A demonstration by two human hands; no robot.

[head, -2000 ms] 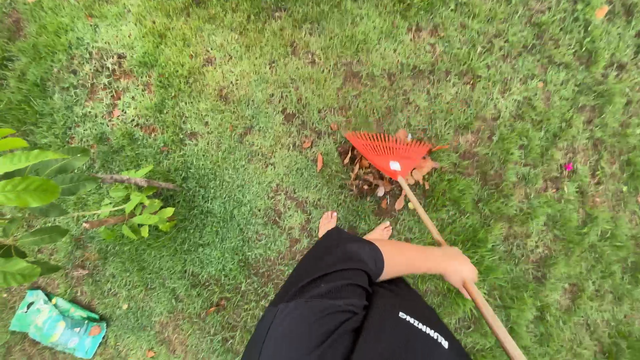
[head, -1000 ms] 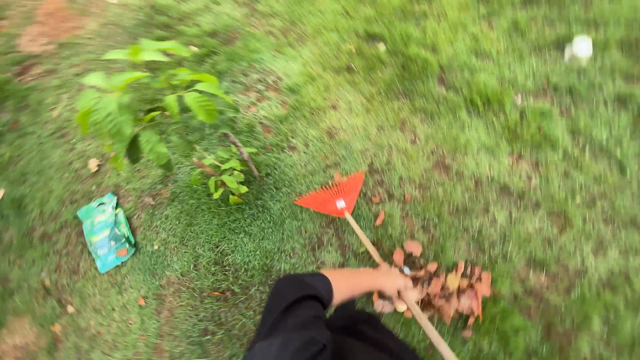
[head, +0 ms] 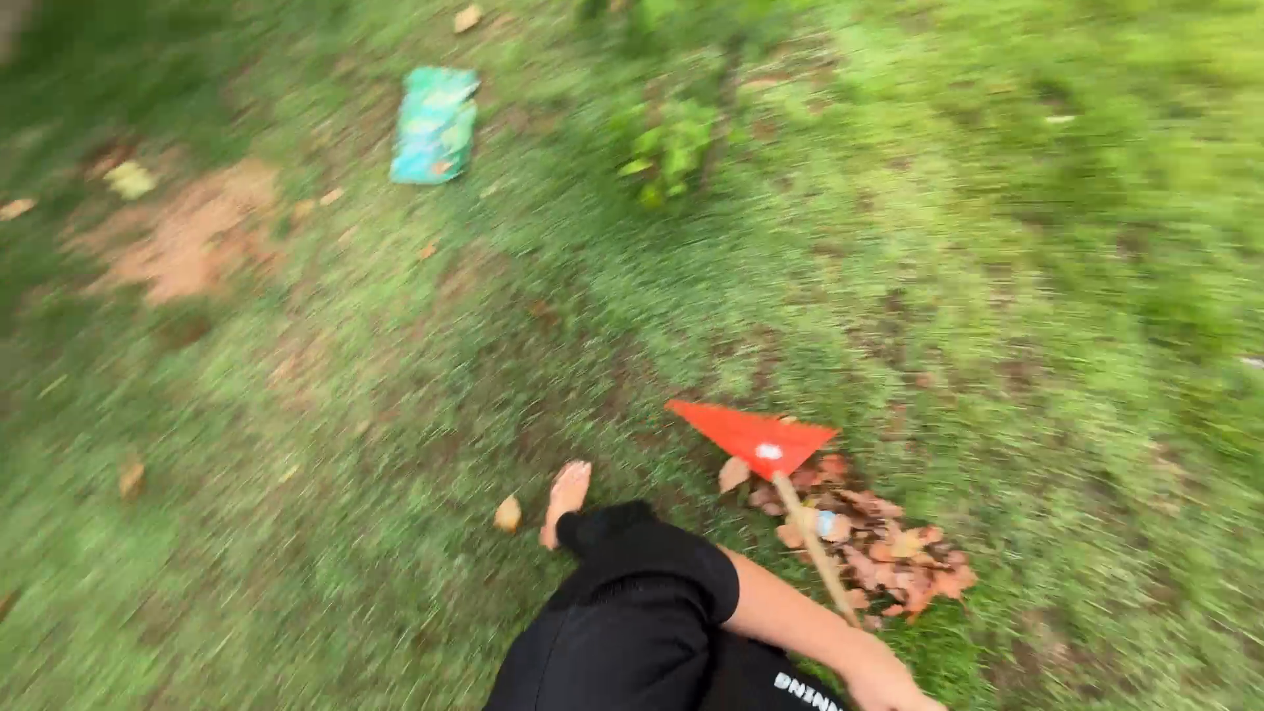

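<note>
At the bottom edge, my left hand is closed around the wooden handle of a rake, partly cut off by the frame. The forearm crosses over the handle. The rake's red fan-shaped head is at the upper left edge of a pile of brown dry leaves. Among the leaves lies a small white and blue item, too blurred to name. My right hand is out of view.
A green and blue plastic bag lies on the grass at the upper left, left of a small leafy plant. A bare foot stands left of the rake. A bare soil patch is farther left.
The view has swung strongly to the left. The rake head was left of the leaf pile, apart from it, one second ago; now it is at the pile's edge. My left hand still holds the handle.
</note>
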